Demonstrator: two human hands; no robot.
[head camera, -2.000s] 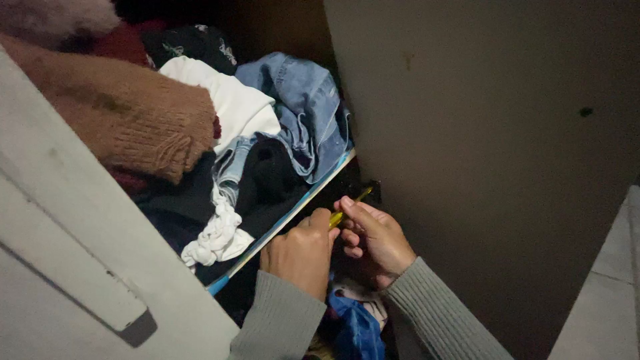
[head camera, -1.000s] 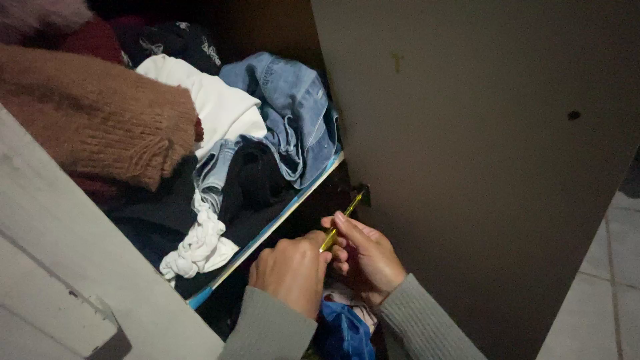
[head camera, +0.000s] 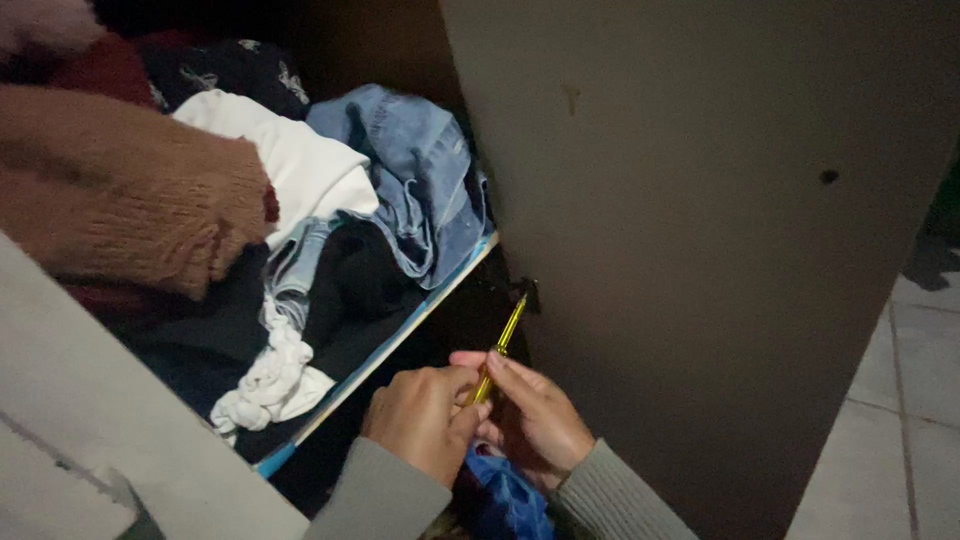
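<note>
A thin yellow screwdriver (head camera: 512, 324) is held between both hands, tilted up and to the right. My left hand (head camera: 426, 420) grips its lower end, with the fingers curled round it. My right hand (head camera: 541, 416) pinches it higher up, between thumb and fingers. The tip is at a small dark hinge (head camera: 531, 295) on the inner face of the brown cabinet door (head camera: 675, 247); whether it touches the hinge cannot be told. Just below the hands lies blue cloth (head camera: 511, 491).
A shelf with a blue and white edge (head camera: 382, 349) holds piled clothes: a brown knitted garment (head camera: 127, 180), white cloth (head camera: 281, 161), blue denim (head camera: 420, 180) and a knotted white cloth (head camera: 266, 382). A pale panel (head camera: 120, 397) stands at left; floor tiles (head camera: 862, 420) show at right.
Both hands stay on the screwdriver near the hinge. More of its yellow length shows above the fingers than two seconds ago.
</note>
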